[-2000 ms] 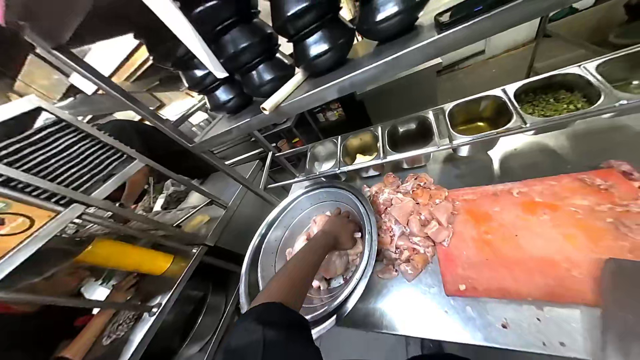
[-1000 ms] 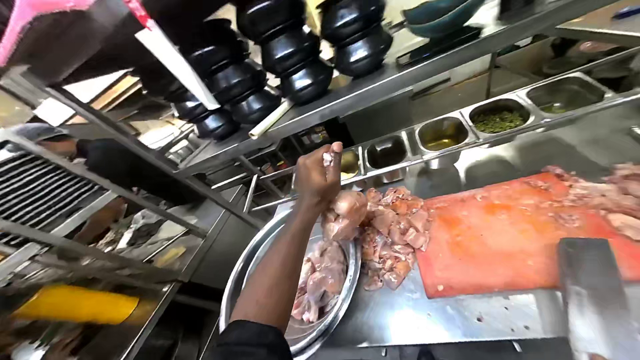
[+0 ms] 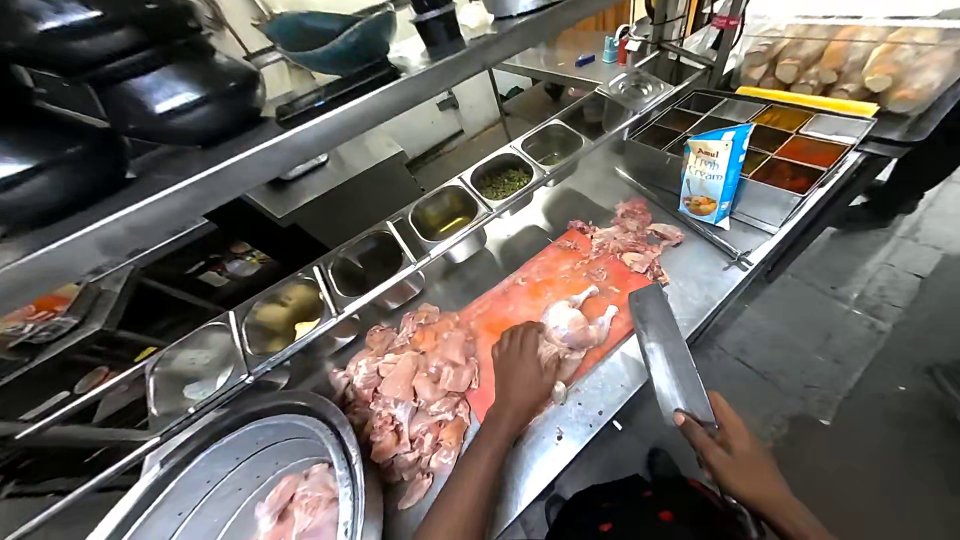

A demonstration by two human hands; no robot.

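A raw whole chicken (image 3: 574, 326) lies on the red cutting board (image 3: 487, 307), its legs pointing away from me. My left hand (image 3: 521, 367) rests against its near left side, fingers partly hidden by the meat. My right hand (image 3: 724, 450) grips a broad cleaver (image 3: 667, 352), held up just off the board's right edge. Cut raw chicken pieces (image 3: 412, 382) form a heap left of the board. Trimmings (image 3: 630, 236) lie at its far end. More raw chicken (image 3: 300, 502) sits in a round metal basin (image 3: 349, 450) at the lower left.
Metal pans of food, one with chopped greens (image 3: 502, 182), line the counter's back edge under a steel shelf (image 3: 315, 127). A cream carton (image 3: 712, 176) stands by a spice tray (image 3: 795, 195) at the far right. A thin metal rod (image 3: 675, 214) lies before them.
My left hand has moved from the basin, lifting chicken, to the board, where a chicken now lies under it. My right hand has come into view with the cleaver. The view has swung right.
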